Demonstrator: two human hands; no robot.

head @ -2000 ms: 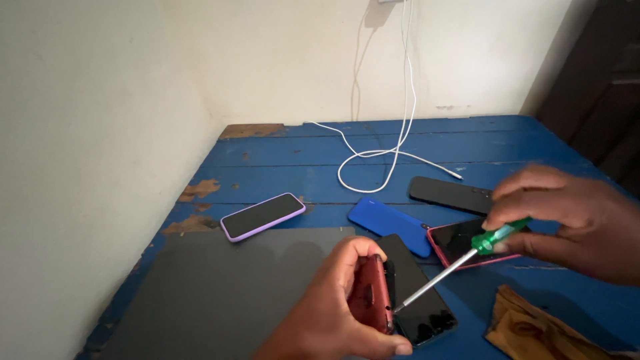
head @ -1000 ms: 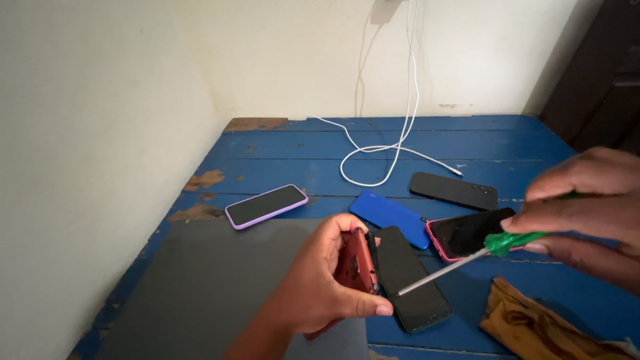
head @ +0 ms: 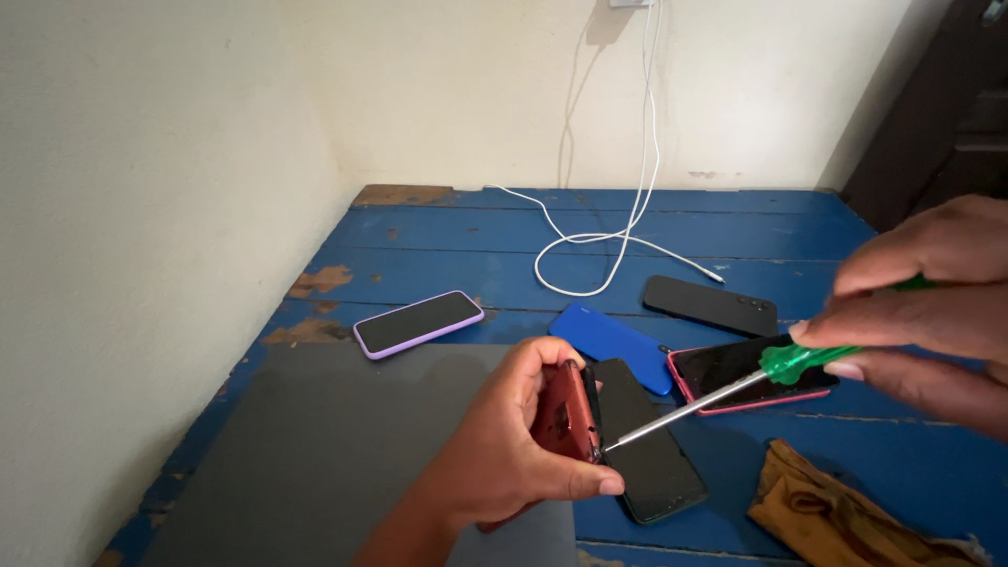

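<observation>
My left hand [head: 516, 441] grips a red smartphone [head: 568, 417] tilted on its edge, with the thumb at its lower corner. My right hand [head: 929, 315] holds a screwdriver [head: 787, 364] by its green translucent handle. The metal shaft slants down to the left, and its tip is at the red phone's lower corner; whether it touches cannot be told. Just right of the red phone, a dark smartphone [head: 654, 449] lies screen up, its lower end looking cracked. Behind the screwdriver shaft lies a smartphone with a pink edge [head: 709, 370], partly covered by the handle.
A blue phone or back cover [head: 610, 342] and a black one [head: 709, 305] lie farther back. A purple-cased smartphone [head: 417, 323] rests beside a grey mat [head: 339, 441]. A white cable [head: 587, 293] loops on the blue plank table [head: 441, 268]. Brown cloth [head: 835, 504] lies front right.
Compared with one second ago, the screwdriver tip has come from over the dark phone to the red phone's lower corner. My left hand still holds the red phone.
</observation>
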